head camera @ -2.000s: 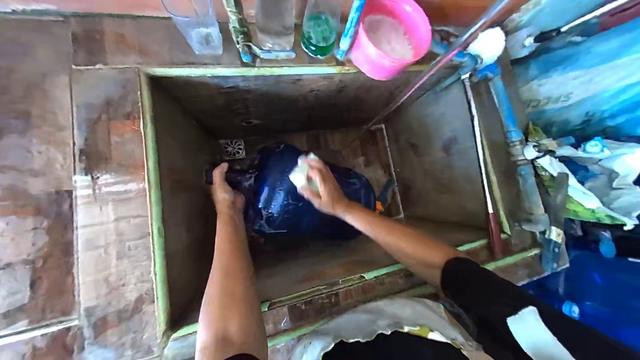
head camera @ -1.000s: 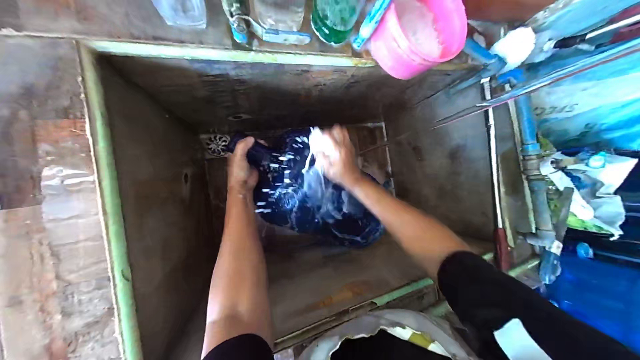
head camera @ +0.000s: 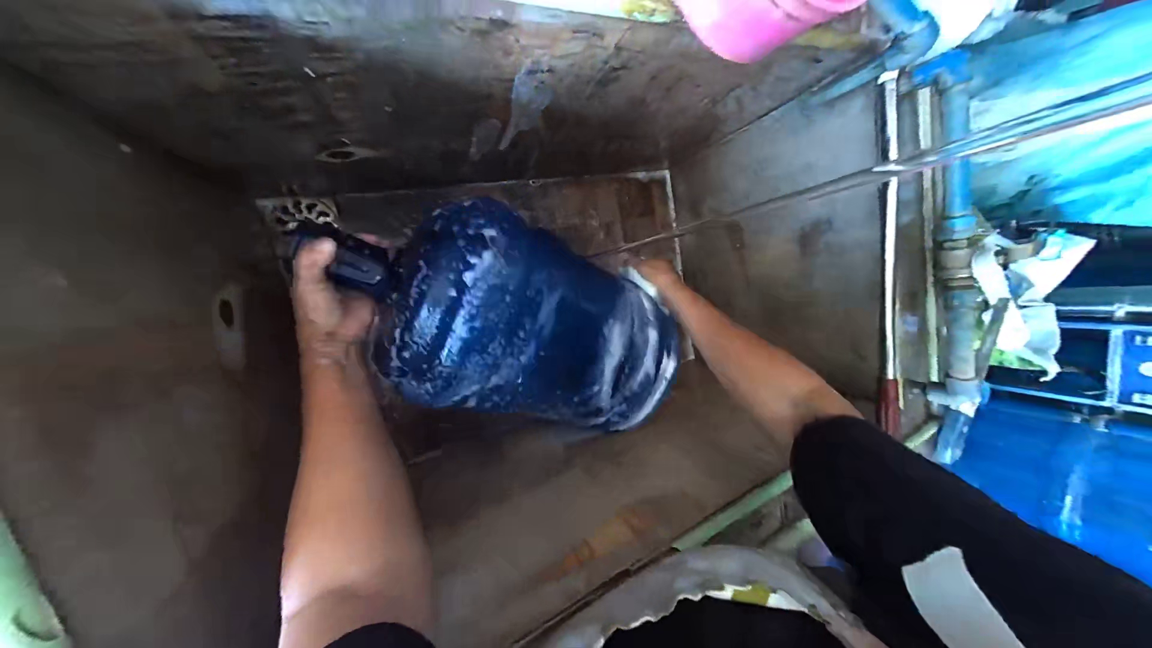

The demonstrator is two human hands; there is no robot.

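Observation:
A large blue plastic water jug, streaked with white suds, lies on its side in a deep tiled basin. My left hand grips its dark neck at the left, beside the round drain grate. At the far right end, by the jug's base, is my right hand, partly hidden behind the jug. A bit of the pale scrubbing pad shows under its fingers, against the jug's side.
High grey-brown walls enclose the basin. A pink bucket stands on the top edge. Blue and grey pipes and a red-ended rod run along the right side. A thin line crosses above the basin. Rough-edged pale material lies at the near edge.
My right hand has moved from the jug's upper side to its base, at the right. My left hand keeps its grip on the neck. The view has moved closer to the basin.

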